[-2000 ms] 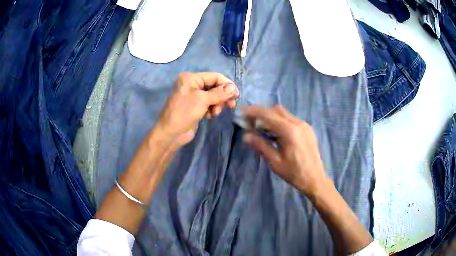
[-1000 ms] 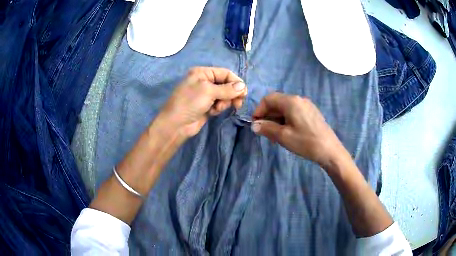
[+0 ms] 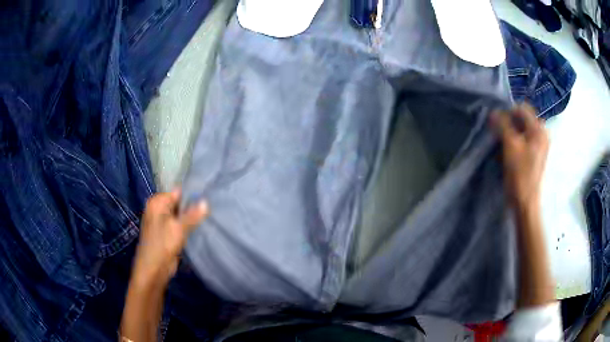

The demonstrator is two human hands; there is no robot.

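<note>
Pale grey-blue inside-out jeans (image 3: 267, 140) lie in front of me, their legs spread with a gap between them. White pocket bags (image 3: 471, 33) and the dark blue fly facing (image 3: 362, 11) show at the top edge. My left hand (image 3: 167, 224) holds the outer edge of the left leg, thumb on top. My right hand (image 3: 522, 143), slightly blurred, holds the right leg's outer edge and lifts its cloth. No snips can be made out in my right hand.
Dark blue jeans (image 3: 60, 133) are piled on the left of the pale table (image 3: 568, 194). Folded denim (image 3: 538, 70) lies beyond my right hand, with more denim (image 3: 599, 234) at the right edge. Something red (image 3: 487, 330) shows at the bottom.
My hands have moved from the centre seam below the fly out to opposite sides of the jeans. The legs have been spread and the right leg's cloth raised. The pocket bags sit higher in view.
</note>
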